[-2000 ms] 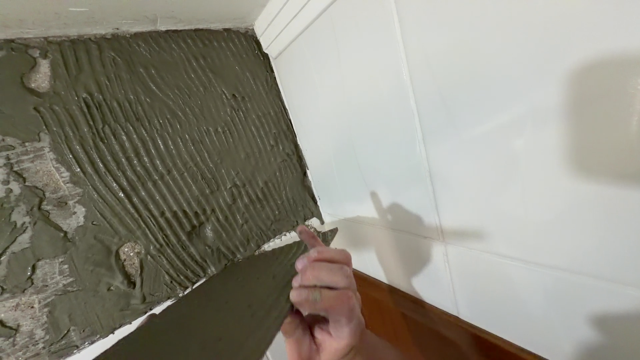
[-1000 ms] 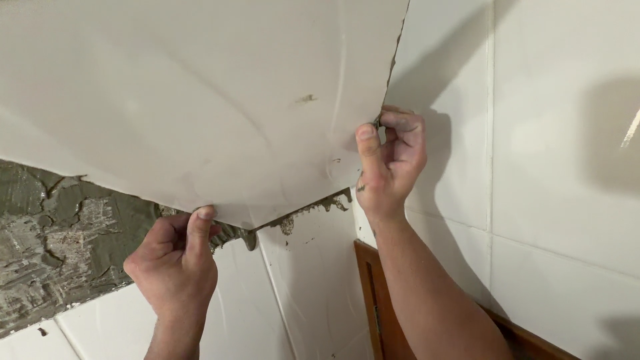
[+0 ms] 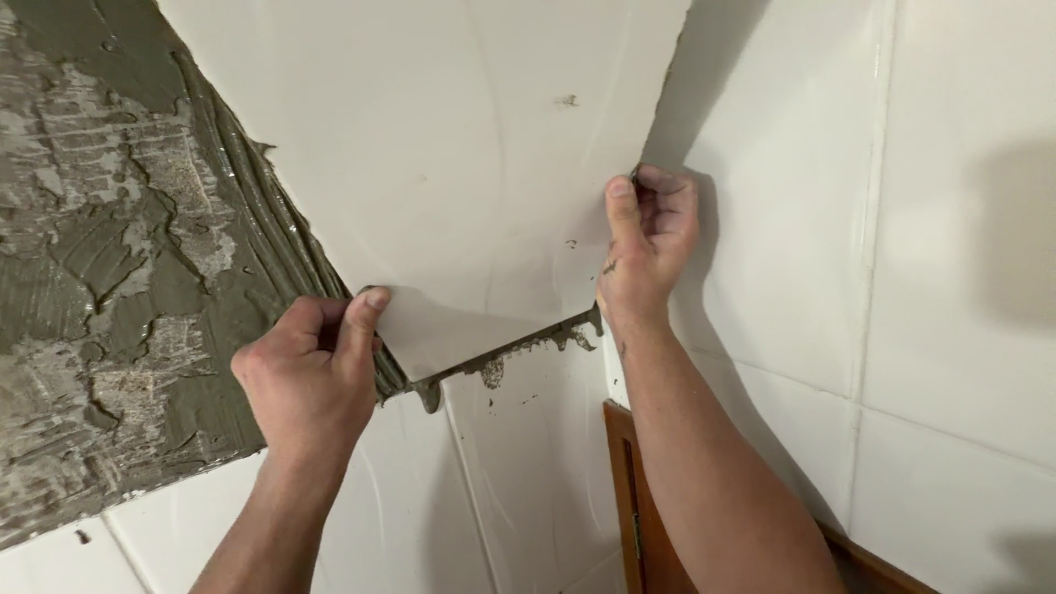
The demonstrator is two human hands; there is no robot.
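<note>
A large white wall tile (image 3: 462, 190) lies over grey-green tile adhesive (image 3: 239, 198), its cut right edge running near the room's corner. My left hand (image 3: 318, 363) pinches the tile's lower left edge, with the thumb on its face. Higher up on the right edge, my right hand (image 3: 648, 231) grips the tile the same way; the fingertips behind it are hidden. Adhesive shows along the lower edge of the tile and hangs in a blob at its lower left corner.
Rough wall (image 3: 124, 313) with patchy adhesive is at left. White tiles (image 3: 388, 495) are fixed below, with adhesive smears on them. A tiled side wall (image 3: 784, 247) stands at right. A brown wooden frame (image 3: 631, 495) is low in the corner, behind my right forearm.
Two seconds ago the ribbed adhesive was bare and a hand held a mortar-covered sheet or tool at its edge. Since one second ago, the tile and both hands have stayed together; the view has shifted.
</note>
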